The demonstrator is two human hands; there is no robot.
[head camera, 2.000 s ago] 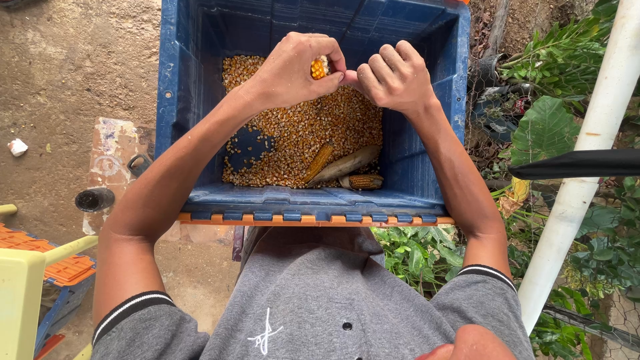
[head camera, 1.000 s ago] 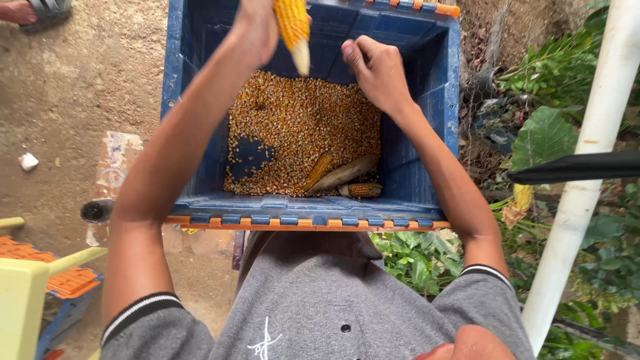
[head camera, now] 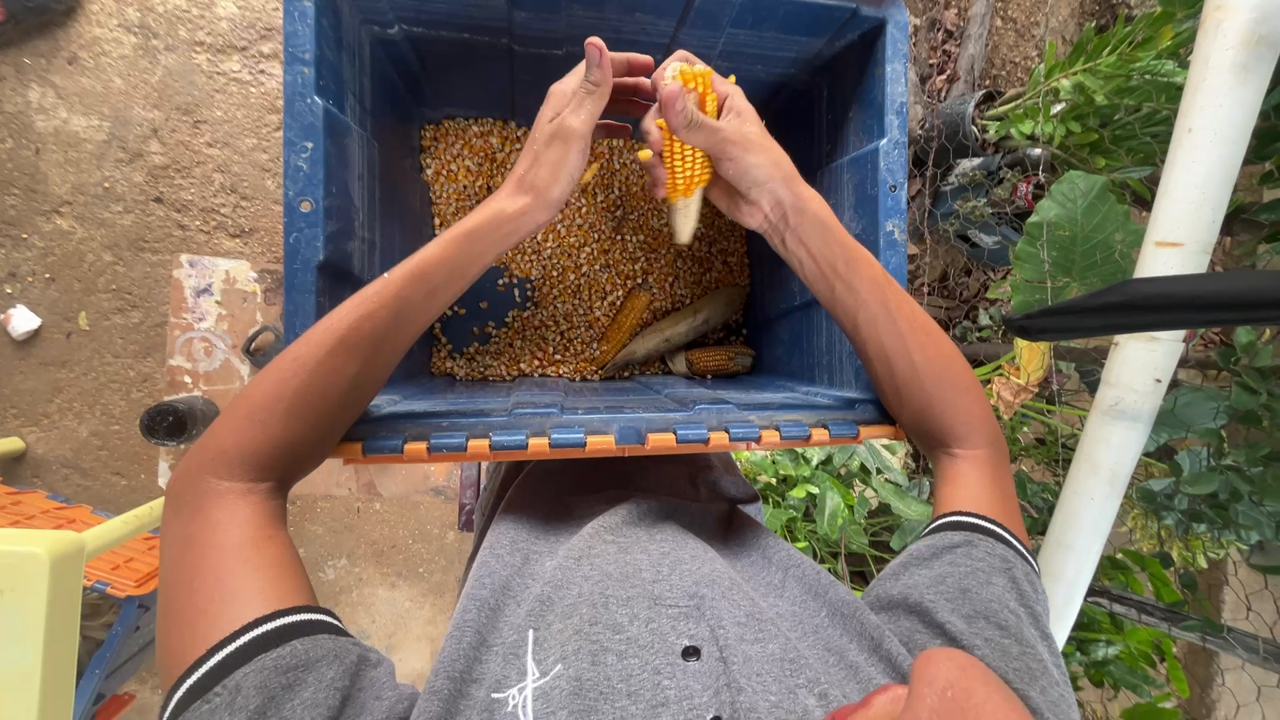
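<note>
My right hand (head camera: 728, 140) grips a partly shelled corn cob (head camera: 686, 150), its bare pale tip pointing down toward me. A few loose kernels show beside it. Just to its left, my left hand (head camera: 575, 125) is raised with fingers apart, holding nothing. Both hands are over a blue plastic crate (head camera: 828, 402) with an orange hinge edge. Corn kernels (head camera: 600, 240) cover much of its floor. Near the crate's close wall lie a yellow cob (head camera: 622, 328), a cob in dry husk (head camera: 680, 328) and a darker cob (head camera: 718, 361).
A white pipe (head camera: 1150, 300) slants along the right, crossed by a black strap-like object (head camera: 1150, 304), with wire mesh and plants behind. At lower left stand a yellow plastic piece of furniture (head camera: 40, 610) and an orange and blue folding item (head camera: 125, 555). A dark cylinder (head camera: 178, 421) lies left of the crate.
The cob was in my left hand at the crate's far edge a second ago and is now in my right. My left hand has come back over the crate and opened.
</note>
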